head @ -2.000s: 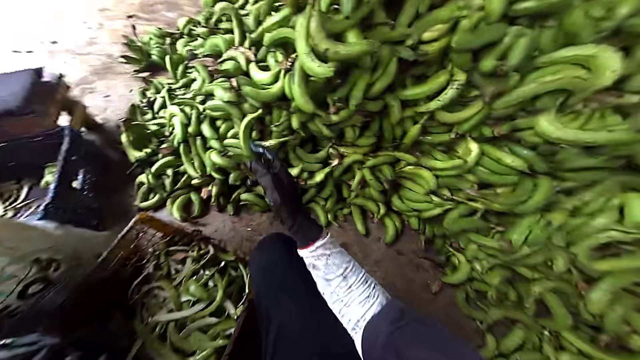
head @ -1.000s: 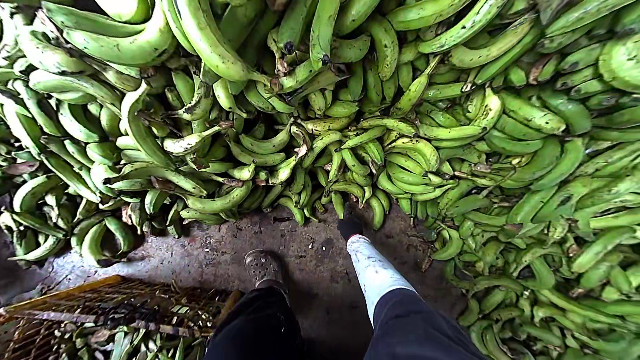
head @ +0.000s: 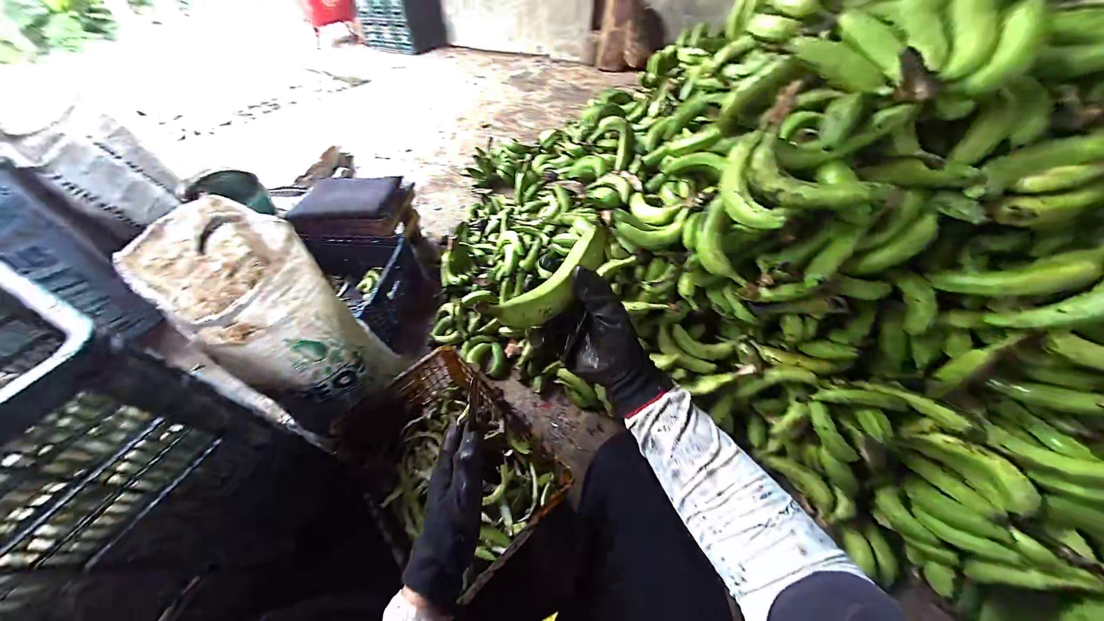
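Note:
A green plantain (head: 548,293) is in my right hand (head: 604,341), which wears a black glove with a white sleeve behind it. My left hand (head: 453,500), also in a black glove, is over a brown crate (head: 526,548) of green peels. Something thin and dark, perhaps a knife, shows at its fingertips, but blur hides what it is and how it is held. Behind my right hand and to its right rises a large heap of green plantains (head: 828,345).
At the left stand a dark plastic crate (head: 99,414), an open woven sack (head: 285,319) of pale material and a blue crate (head: 392,280) with a dark pad (head: 345,198) over it. Wet floor (head: 509,90) stretches beyond.
My right hand has come up from down among the plantains with one plantain in it. My left hand has come into view over the crate of peels. The view has swung left and up.

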